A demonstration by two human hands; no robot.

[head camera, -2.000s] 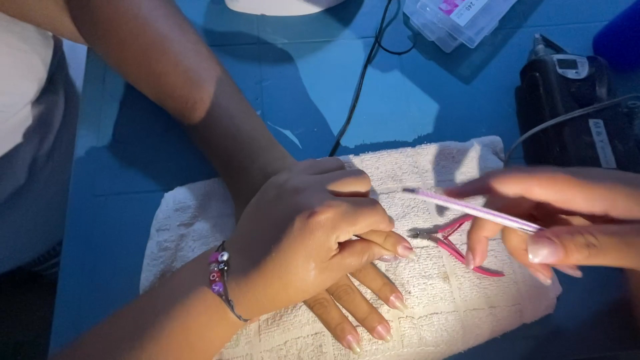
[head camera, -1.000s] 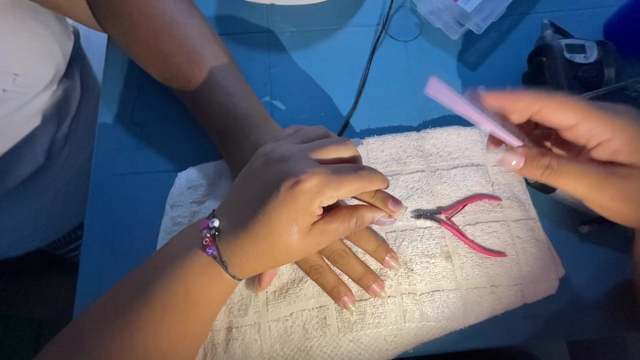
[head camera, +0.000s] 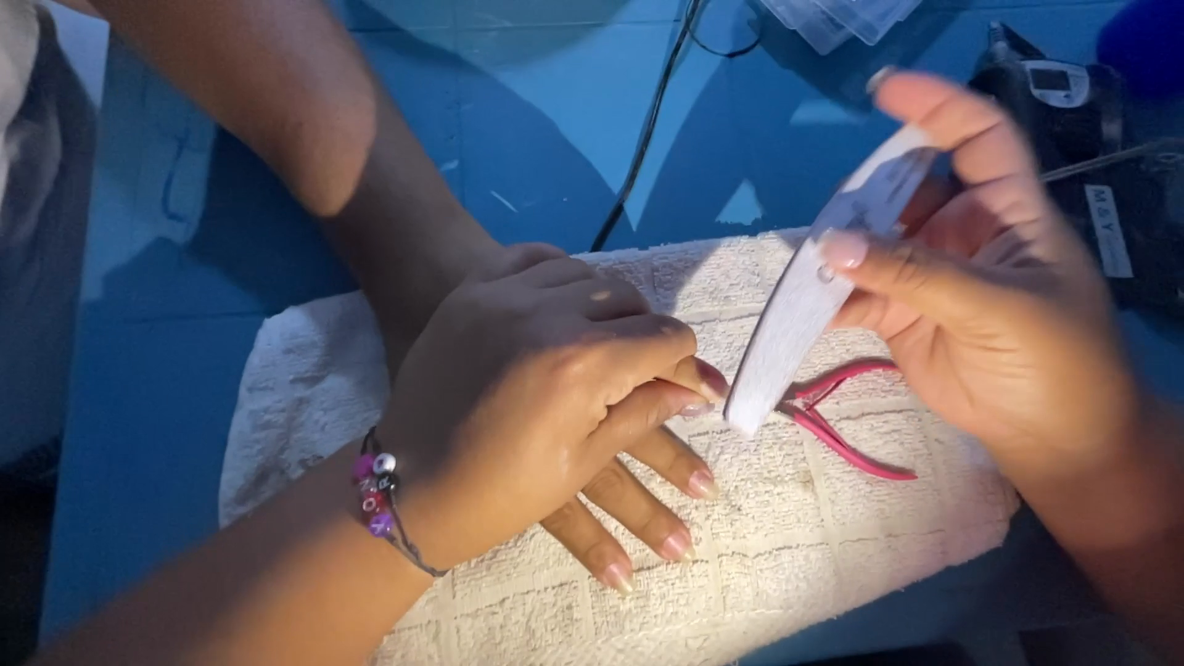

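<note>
My left hand (head camera: 546, 370), with a beaded cord bracelet (head camera: 377, 495) at the wrist, grips one finger of another person's hand (head camera: 638, 504). That hand rests on a folded white towel (head camera: 814, 555), three of its fingertips showing past my hand. Between the thumb and fingers of my right hand (head camera: 999, 287) is a white, curved nail file (head camera: 795, 314), tilted, its broad face showing. The file's lower end is close to the gripped fingertip; whether they touch I cannot tell. Cuticle nippers with pink handles (head camera: 846, 444) lie on the towel, their jaws partly hidden behind the file.
The towel lies on a blue table (head camera: 518, 139). A black cable (head camera: 643, 157) runs behind it. Clear plastic cases (head camera: 837, 18) are at the top, and a black device with a small display (head camera: 1054, 102) stands at the upper right. The other person's forearm (head camera: 370, 176) comes from the upper left.
The file has turned from edge-on to its broad face, its lower end now nearer the gripped finger. My right hand has opened its upper fingers. My left hand keeps its hold.
</note>
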